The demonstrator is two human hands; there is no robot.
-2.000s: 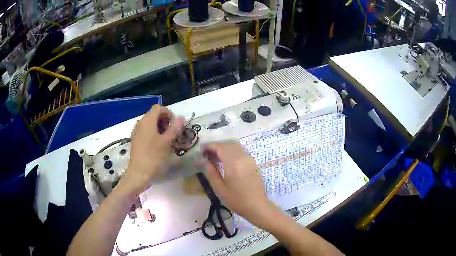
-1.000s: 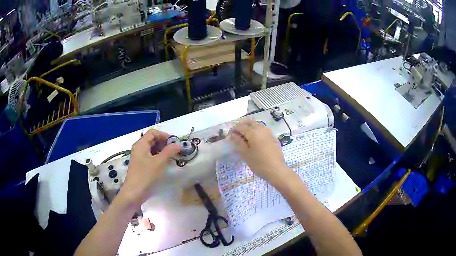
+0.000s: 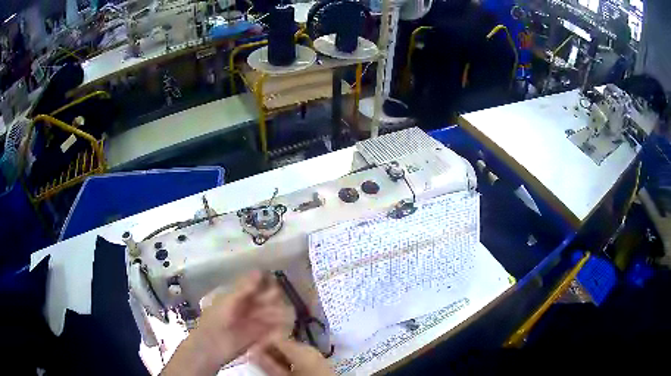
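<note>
The off-white sewing machine head (image 3: 294,213) lies across the white table, with a round metal winder part (image 3: 261,220) on its top. My left hand (image 3: 239,316) is blurred, in front of the machine head over the lit table. My right hand (image 3: 290,358) is close beside it at the bottom edge, partly cut off. Whether either holds something small cannot be made out. Black shears (image 3: 300,305) lie just right of my hands, their handles partly hidden. A white written sheet (image 3: 397,257) hangs over the right part of the head.
Dark fabric (image 3: 110,294) hangs over the table's left side. A blue bin (image 3: 140,194) stands behind the table. Two dark thread cones (image 3: 281,37) stand on white plates at the back. Another machine table (image 3: 544,147) is at the right. A printed ruler (image 3: 412,330) runs along the front edge.
Both hands have left the top of the machine head and moved down together in front of it. The winder part is now uncovered. The view has shifted slightly.
</note>
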